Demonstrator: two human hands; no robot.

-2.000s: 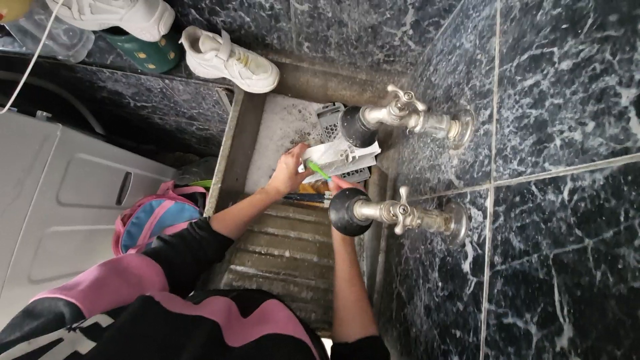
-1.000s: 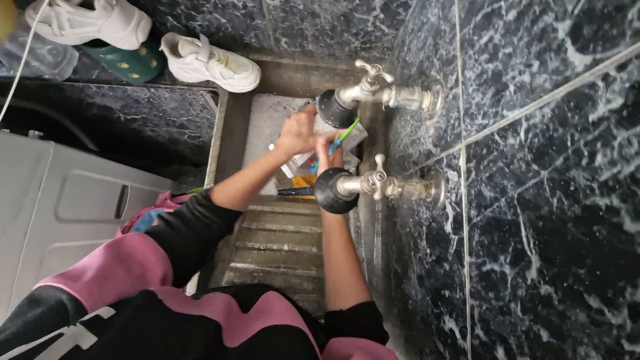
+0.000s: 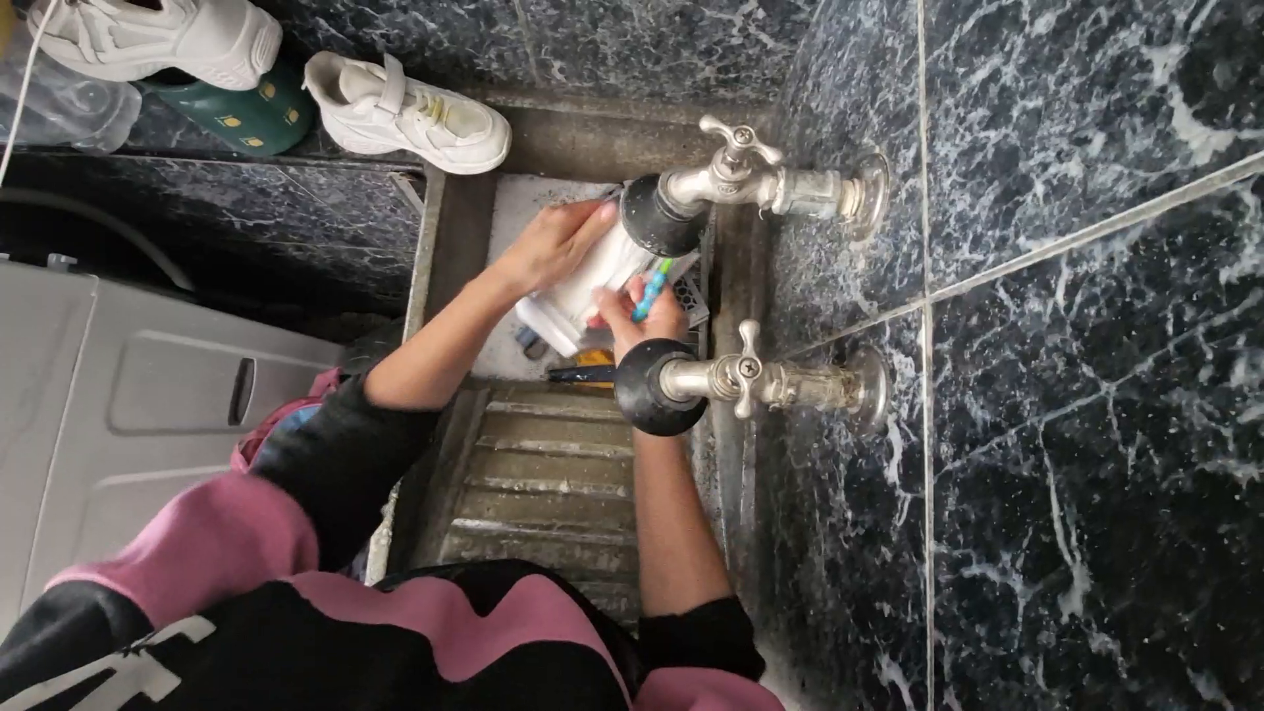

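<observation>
My left hand point(image 3: 558, 247) grips a white plastic part point(image 3: 583, 291) by its upper left side, over the basin of a stone laundry sink point(image 3: 509, 212). In my right hand point(image 3: 647, 321) is a slim brush-like tool point(image 3: 650, 291) with a blue and green handle, its far end hidden below the upper tap. The right hand lies against the lower right of the white part, partly covered by the black nozzle of the lower tap point(image 3: 662, 387). A grey perforated piece point(image 3: 691, 296) sits behind that hand. Below the white part lies a yellow and black object point(image 3: 592, 367).
An upper tap point(image 3: 726, 183) with a black nozzle juts over the basin. A white shoe point(image 3: 405, 114) stands on the ledge, beside a green clog point(image 3: 242, 109) and another white shoe point(image 3: 163, 39). The ribbed washboard point(image 3: 543, 474) is nearest my body; a grey appliance point(image 3: 148, 395) stands left.
The white part is now tilted under the upper tap, with my left hand on its upper left side. The coloured tool's upper end has passed behind that tap's nozzle.
</observation>
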